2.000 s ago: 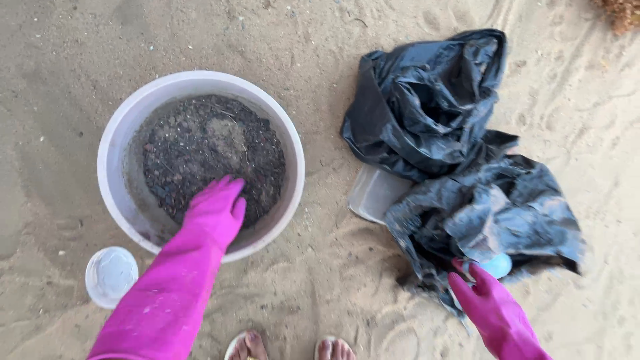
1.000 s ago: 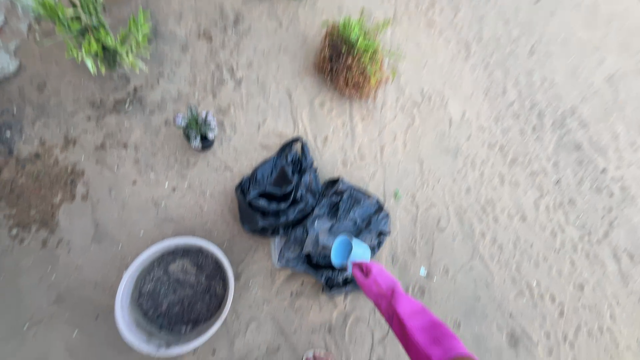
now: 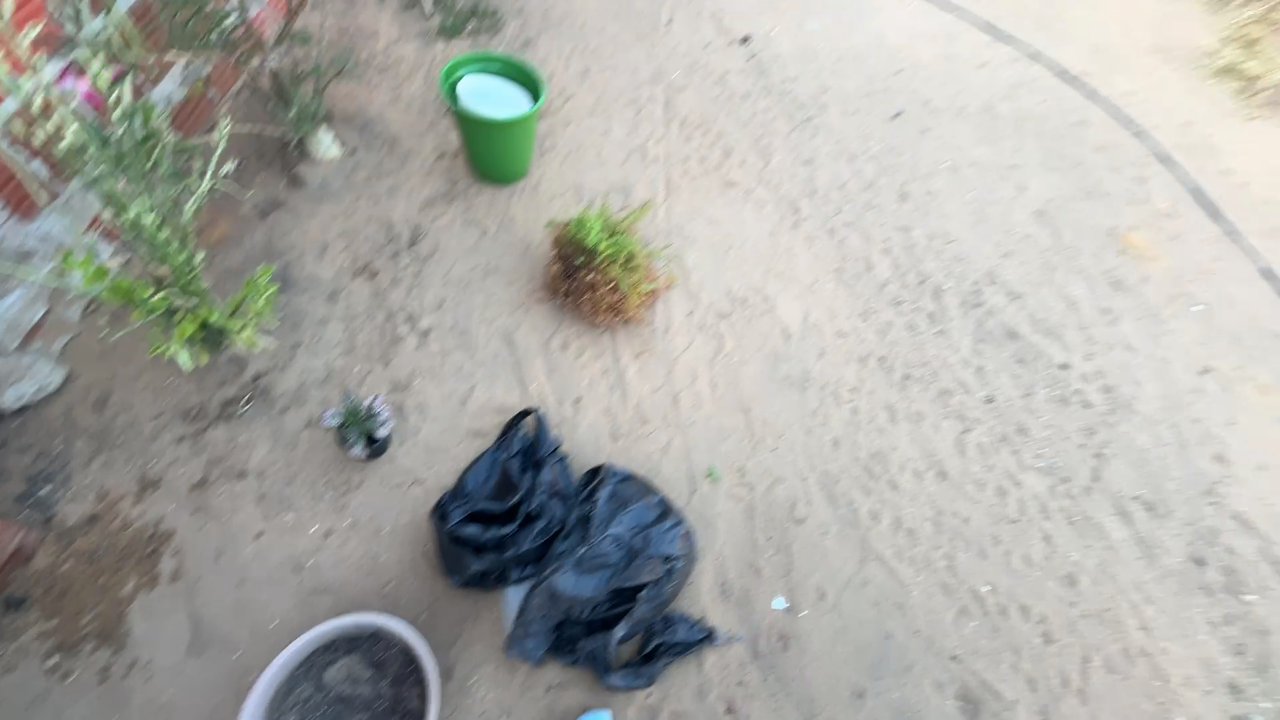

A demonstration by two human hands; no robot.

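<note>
Neither of my hands is in the picture. Two black plastic bags [image 3: 610, 570] lie crumpled side by side on the sand, with a bit of a pale flat thing showing between them. At the bottom left a pale round tub [image 3: 300, 645] holds dark soil [image 3: 350, 680]; its lower part is cut off. A light blue edge [image 3: 596, 715], probably of the blue cup, just shows at the bottom border. Whether a hand holds it is hidden.
A green bucket [image 3: 500, 150] with a whitish round surface inside stands farther off. Nearer are a clump of green and brown plant [image 3: 605, 265] and a small potted plant [image 3: 362, 425]. Leafy plants [image 3: 190, 290] grow at the left, and a dark curved line [image 3: 1130, 120] crosses the upper right.
The view has swung up and outward, bringing in the green bucket. My left hand was over the tub's soil, and my right hand was at the blue cup by the bags; both are out of view.
</note>
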